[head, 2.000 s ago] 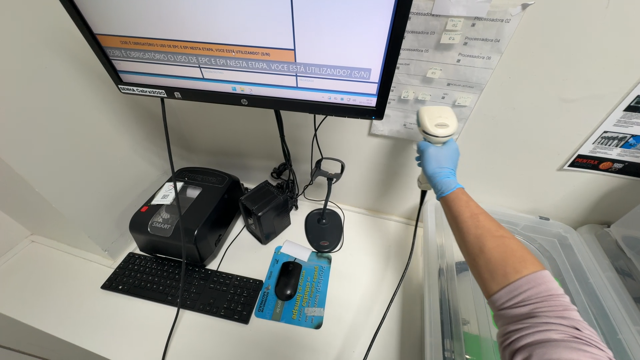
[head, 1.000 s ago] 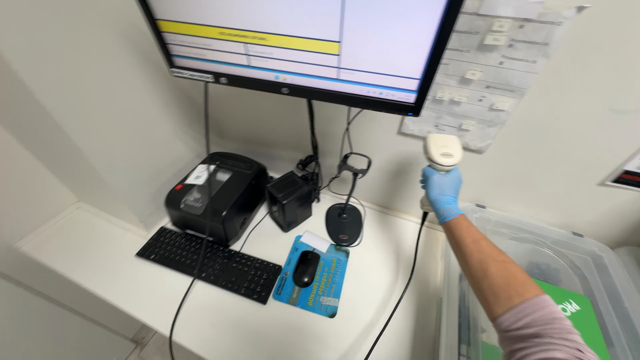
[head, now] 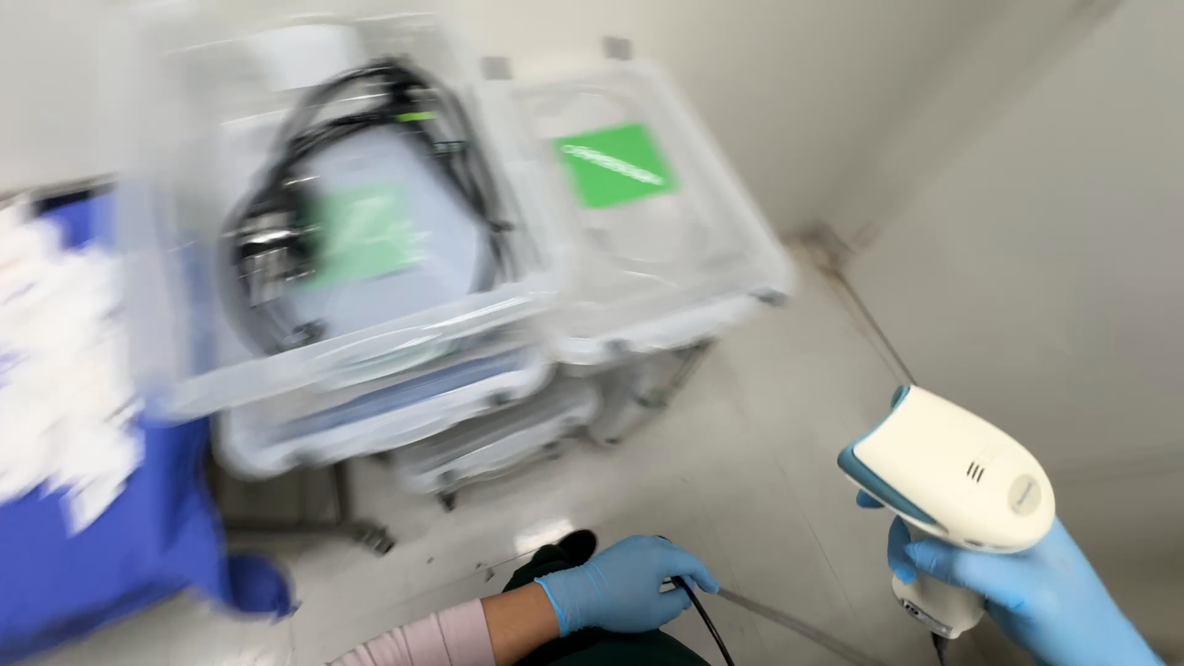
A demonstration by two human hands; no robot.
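Observation:
My right hand (head: 1027,583), in a blue glove, grips the handle of a white barcode scanner (head: 962,472) at the lower right. The scanner has blue-grey trim, and its head points to the left. A black cable leaves the bottom of its handle. At the bottom centre, my left hand (head: 624,583), also gloved in blue, has its fingers closed around a black cable (head: 708,620). That cable runs down out of view, so its link to the scanner is hidden.
An open clear plastic bin (head: 370,347) holding coiled black cables stands at the upper left. Beside it is a lidded clear bin (head: 721,240) with a green label (head: 618,165); more bins sit below. A blue fabric-like container (head: 176,518) with white material stands far left. Grey floor shows between bins and wall.
The view has swung from the desk and monitor to bins and floor. My right hand still holds the scanner, now away from the desk. My left hand has come into view on a cable.

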